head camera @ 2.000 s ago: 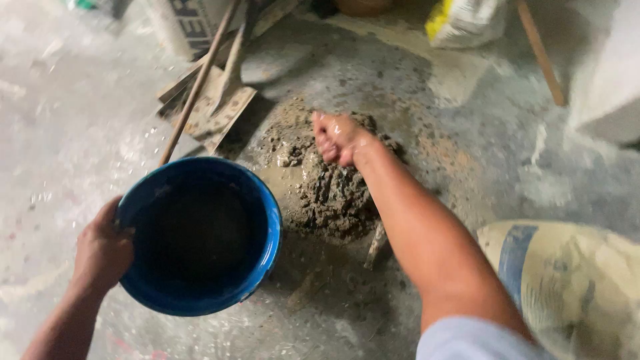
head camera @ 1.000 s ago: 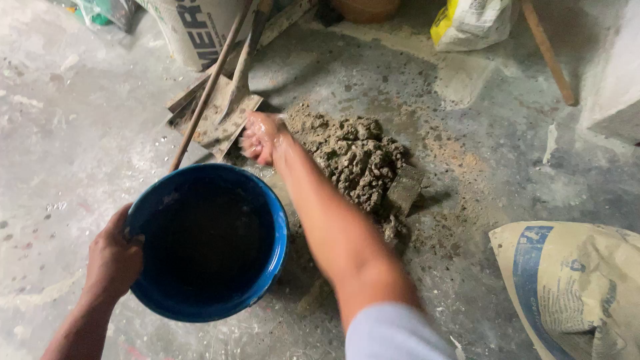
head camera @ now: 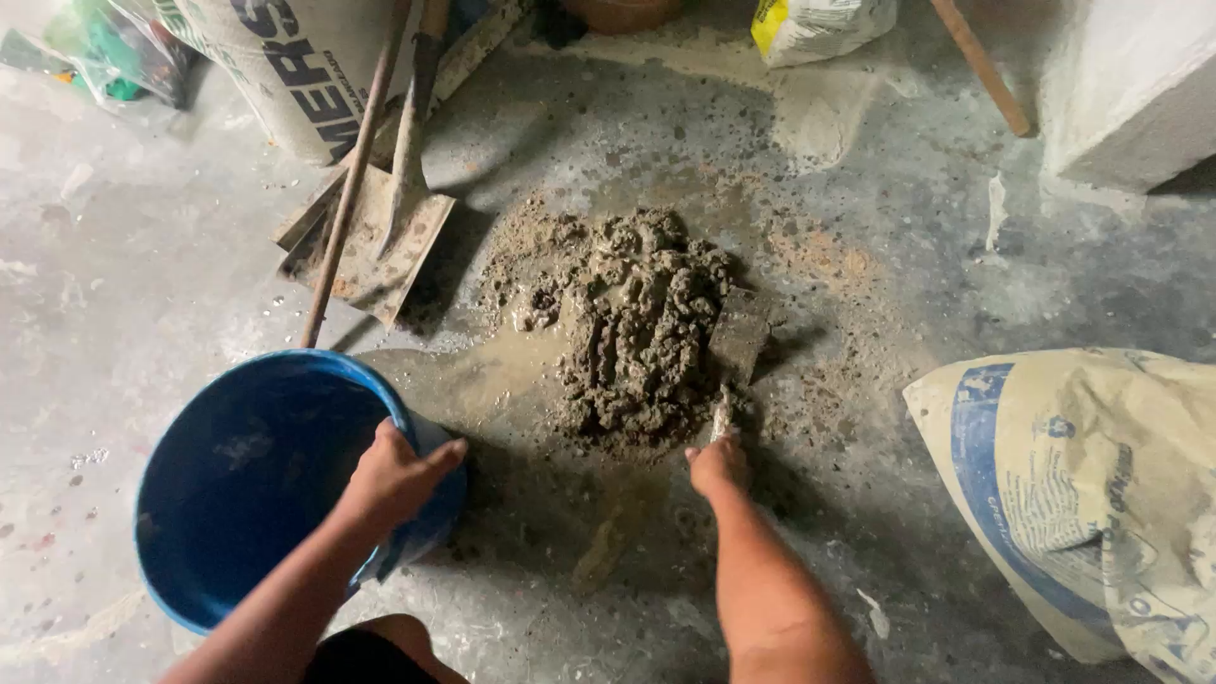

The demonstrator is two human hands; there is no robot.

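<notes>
My left hand (head camera: pixel 394 475) grips the near right rim of a blue plastic bucket (head camera: pixel 242 484), which leans to the left on the floor. Its inside is dark, and how much it holds cannot be told. My right hand (head camera: pixel 719 464) is closed on the handle of a trowel (head camera: pixel 741 334). The trowel's flat, mortar-caked blade rests at the right edge of a heap of wet mortar (head camera: pixel 641 332). Watery slurry (head camera: pixel 503 366) spreads from the heap toward the bucket.
A shovel (head camera: pixel 404 228) and a thin rod (head camera: pixel 356 180) lean by a large printed sack (head camera: pixel 285 76) at the upper left. A cement bag (head camera: pixel 1054 484) lies at the right. Farther back are a small bag (head camera: pixel 822 28), a wooden stick (head camera: pixel 983 66) and a white block (head camera: pixel 1130 104).
My right hand has moved from near the shovel blade to the trowel handle and taken hold of it. My left hand has shifted from the bucket's left rim to its right side.
</notes>
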